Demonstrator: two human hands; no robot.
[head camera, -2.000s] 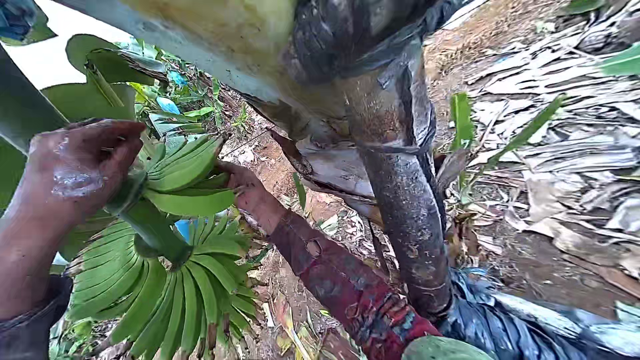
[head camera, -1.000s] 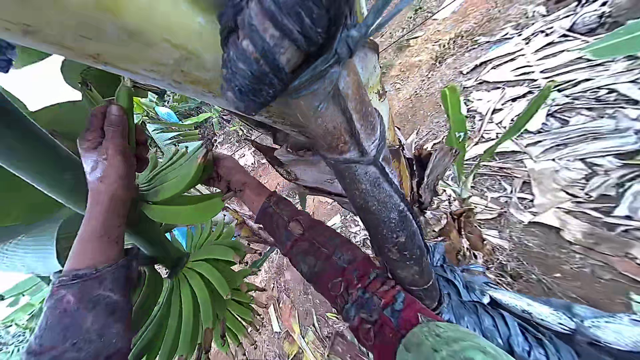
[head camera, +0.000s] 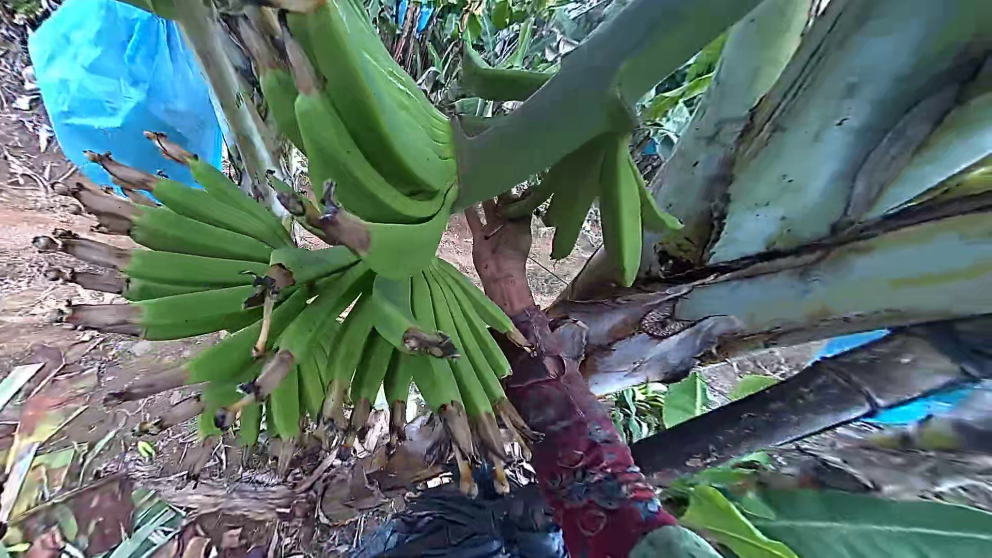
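Observation:
Hands of green bananas (head camera: 318, 310) hang from a thick curved bunch stalk (head camera: 542, 139), many with brown dried tips. My right hand (head camera: 502, 232), at the end of a red patterned sleeve, reaches up behind the stalk beside the fruit. Its fingers are mostly hidden by the stalk, so whether it grips anything cannot be told. A small cluster of green bananas (head camera: 620, 209) hangs from the stalk just right of that hand. My left hand is outside the view.
A blue plastic bag (head camera: 128, 93) hangs at the upper left. Banana pseudostems (head camera: 837, 271) with pale sheaths fill the right, above a dark slanting trunk (head camera: 806, 403). Dry leaf litter (head camera: 256, 496) covers the ground, and a broad green leaf (head camera: 876, 519) lies at lower right.
The view has swung strongly to another side of the bunch. My left hand, earlier at the stalk, has left the view. My right hand, earlier at the bananas, now shows behind the stalk.

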